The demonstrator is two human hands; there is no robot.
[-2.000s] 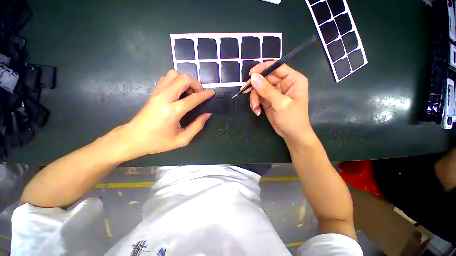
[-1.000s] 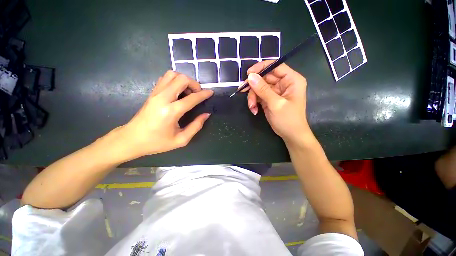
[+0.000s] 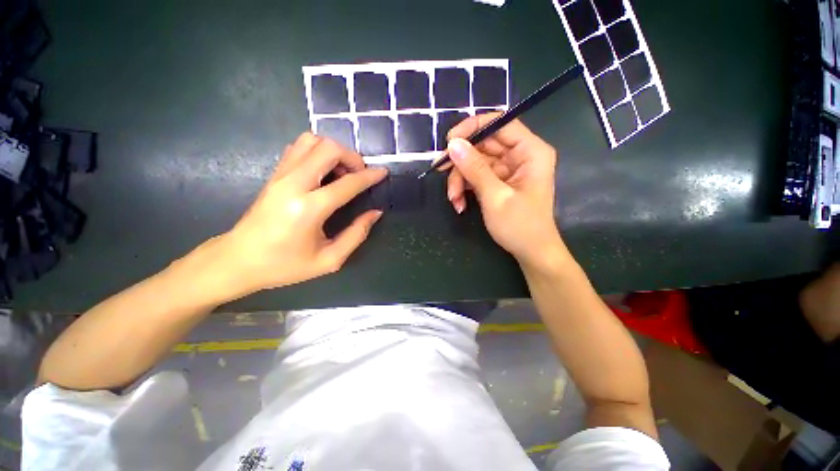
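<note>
My left hand (image 3: 299, 216) rests on the dark green bench, thumb and index finger around the left side of a black plastic part (image 3: 398, 191), hard to see against the bench. My right hand (image 3: 507, 184) holds dark tweezers (image 3: 530, 101) like a pencil, their fine tip over the upper right of the part. A white sticker sheet (image 3: 396, 112) with two rows of black squares lies just behind my hands. My fingers partly hide its lower row. Whether a sticker is at the tweezer tip cannot be told.
Another sticker sheet (image 3: 614, 69) lies slanted at the back right. A pile of black plastic parts (image 3: 32, 184) is at the left. A black tray with white pieces (image 3: 810, 110) stands at the right edge. A neighbouring person's dark clothing (image 3: 755, 340) and a cardboard box (image 3: 728, 414) are at lower right.
The tweezer tip has moved slightly left over the part. My hands otherwise keep nearly the same pose; the whole view has shifted slightly.
</note>
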